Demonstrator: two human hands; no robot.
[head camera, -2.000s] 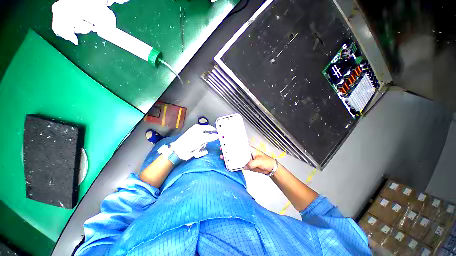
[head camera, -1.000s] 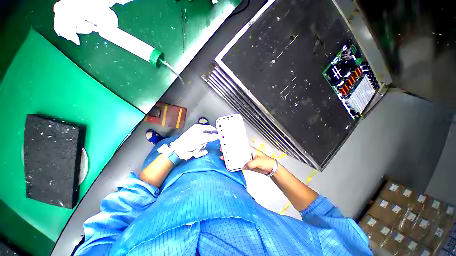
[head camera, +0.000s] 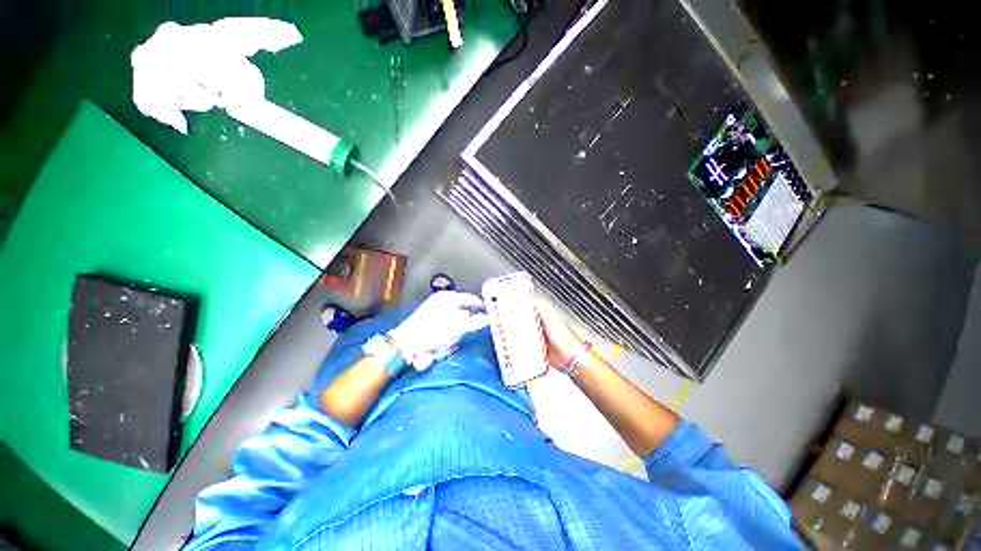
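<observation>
A pale smartphone (head camera: 516, 331) is held upright at the middle, in front of the blue work coat. My right hand (head camera: 557, 336), bare, grips it along its right edge. My left hand (head camera: 439, 327), in a white glove, is beside the phone's upper left edge with bent fingers; whether it touches the phone cannot be told. A white glue syringe (head camera: 285, 128) with a green cap lies on the dark green bench, partly under a crumpled white glove or cloth (head camera: 199, 70).
A black foam pad (head camera: 129, 371) lies on the green mat (head camera: 231, 269) at left, over a pale disc. A circuit board (head camera: 750, 188) lies on the black stacked trays (head camera: 624, 161) at right. Cartons (head camera: 893, 463) stand lower right. A red box (head camera: 368, 273) is on the floor.
The view has shifted, so bench and trays sit lower and a dark device shows at the top. The phone is tilted slightly differently and my left hand is a little nearer it.
</observation>
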